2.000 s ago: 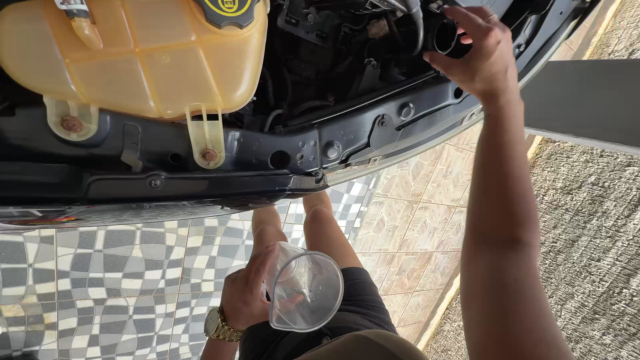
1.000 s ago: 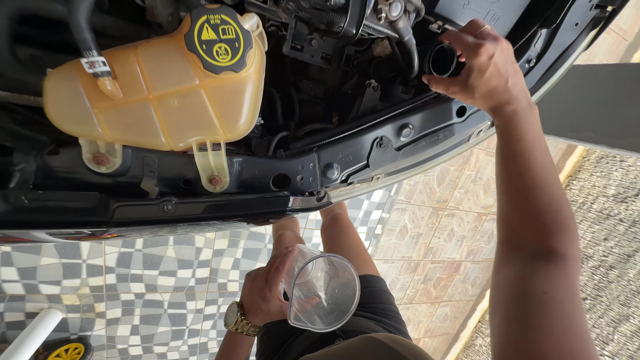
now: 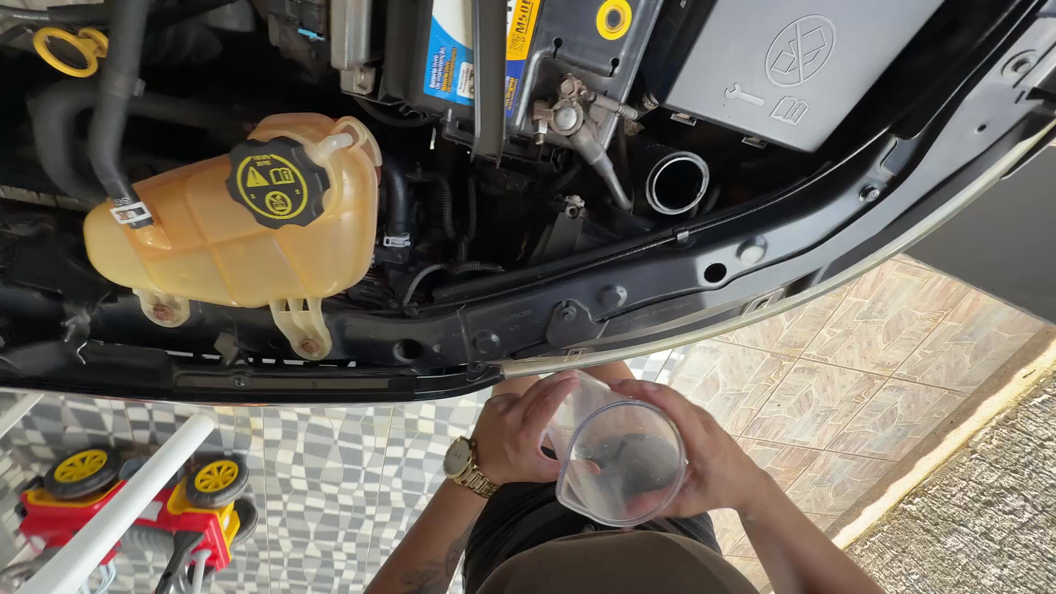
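Both hands hold a clear plastic pitcher [image 3: 623,466] in front of my waist, its wide mouth facing up toward the camera. My left hand [image 3: 528,429], with a gold wristwatch [image 3: 468,467] on that wrist, grips its left side. Around the right side of the pitcher curves my right hand [image 3: 701,450]. Beyond the car's front edge, the washer or similar reservoir filler neck [image 3: 676,183] stands uncapped, no hand on it. The coolant expansion tank [image 3: 239,223] at the left wears its black cap [image 3: 279,183].
A car battery [image 3: 569,66] and a black fuse box cover [image 3: 763,66] sit deeper in the engine bay. The front crossmember [image 3: 528,330] runs between them and me. A red and yellow toy vehicle [image 3: 136,511] and a white pole [image 3: 132,503] are at lower left on the tiles.
My right hand has left the open black neck in the engine bay and come down to the pitcher. My left hand still holds the pitcher. The view has shifted, showing more of the bay.
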